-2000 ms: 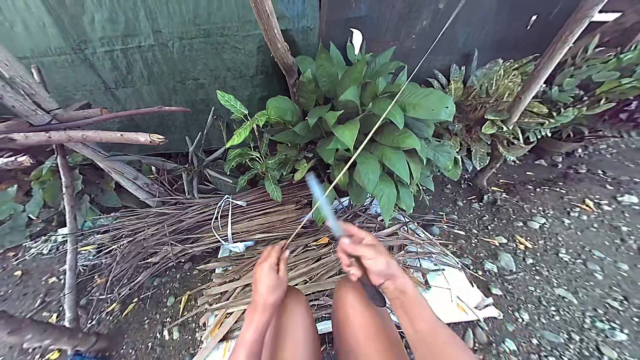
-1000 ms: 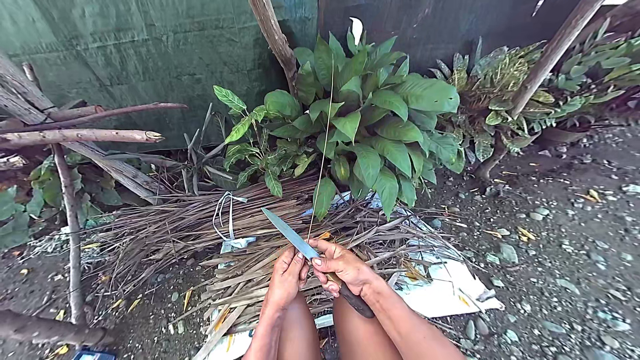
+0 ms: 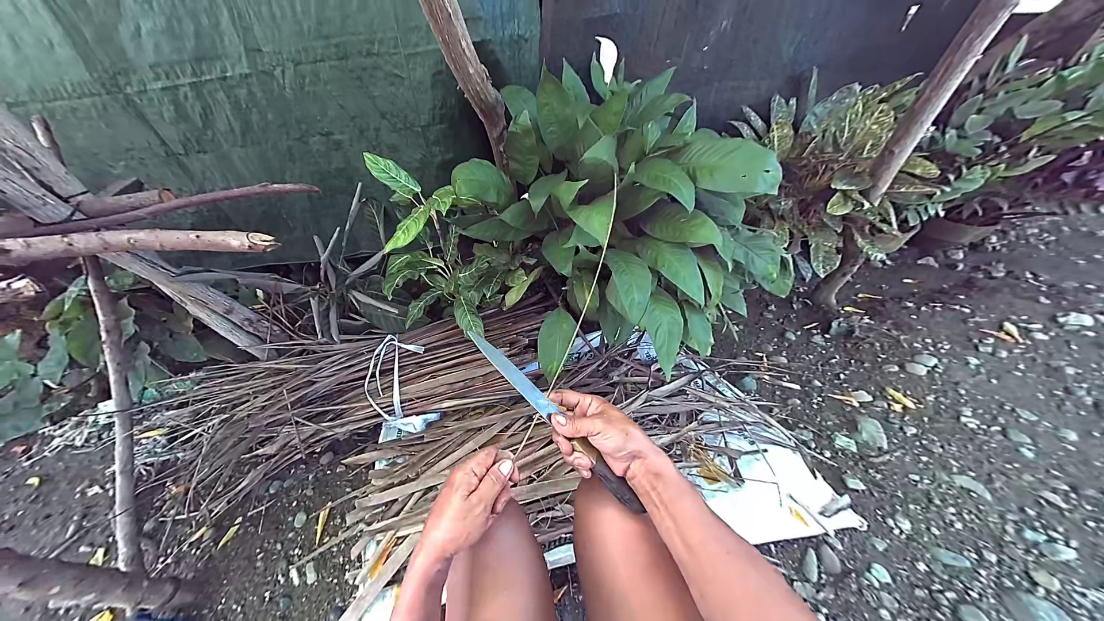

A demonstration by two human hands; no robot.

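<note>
My right hand (image 3: 599, 435) grips a long knife by its dark handle, the blade (image 3: 513, 371) pointing up and to the left. A thin, pale leaf midrib (image 3: 595, 285) rises from beside the blade and my right fingers, bending up in front of the green leaves. Its lower end runs down to my left hand (image 3: 479, 492), whose thumb and forefinger pinch it. The two hands are a short way apart, above my knees. Below them lies a heap of dry brown strips (image 3: 423, 492), with a bundle of thin brown sticks (image 3: 285, 388) behind it.
A broad-leaved plant (image 3: 664, 207) with a white flower grows ahead, before a green sheet wall (image 3: 216, 121). Branches and poles (image 3: 129, 241) stand at left. A white sack (image 3: 768, 500) lies under the strips; pebbly soil (image 3: 931, 431) is at right. A white strap (image 3: 396, 379) lies on the bundle.
Two seconds ago the strip slanted far up to the right; now it stands steeper. Since one second ago, when my hands were together, my left hand has moved down and left, away from the knife.
</note>
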